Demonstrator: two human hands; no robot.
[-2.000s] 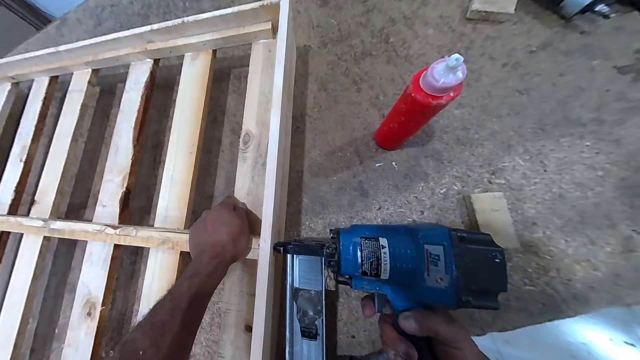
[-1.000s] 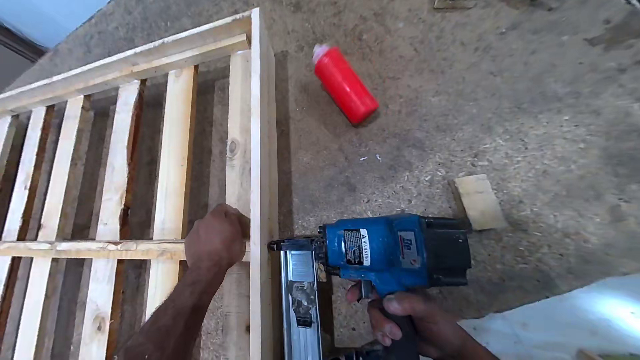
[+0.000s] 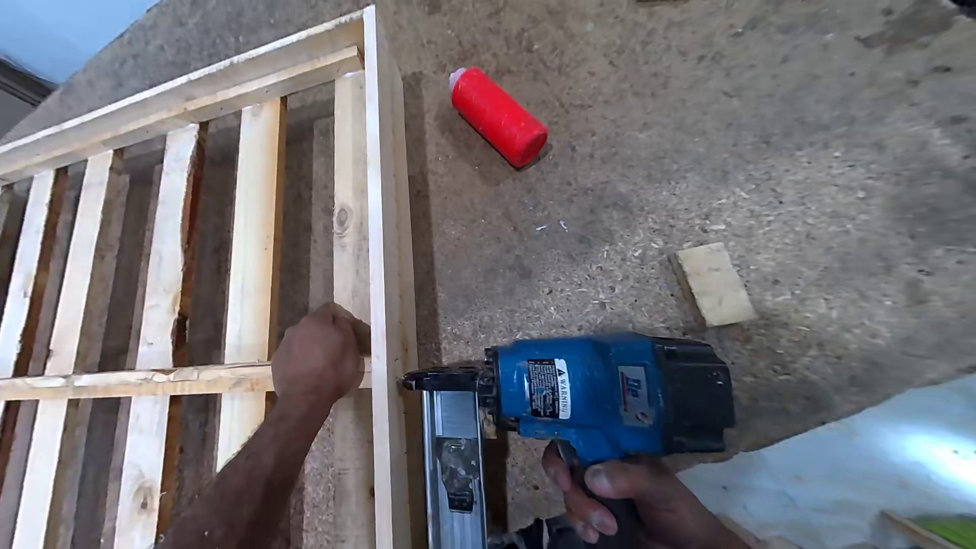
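Note:
My left hand [image 3: 319,357] is closed around the end of a wooden crossbar [image 3: 152,381], beside the right side board [image 3: 385,267] of a slatted wooden frame. A blue pneumatic nail gun [image 3: 595,393] is in my right hand [image 3: 633,496], with its handle in my palm and fingers at the trigger. Its black nose touches or nearly touches the outer face of the side board, level with the crossbar. The silver magazine [image 3: 457,473] runs alongside the board toward the bottom edge. Several slats [image 3: 252,252] lie under the crossbar.
A red plastic bottle [image 3: 499,118] lies on the particleboard worktop [image 3: 839,191], beyond the nail gun. A small wood block [image 3: 715,284] lies at the right, near the tool's rear. White sheeting [image 3: 839,457] is at the lower right, past the worktop's edge.
The red bottle, seen with its tip pointing up and right two seconds ago, now points up and left. Both hands and the nail gun keep about the same places against the frame.

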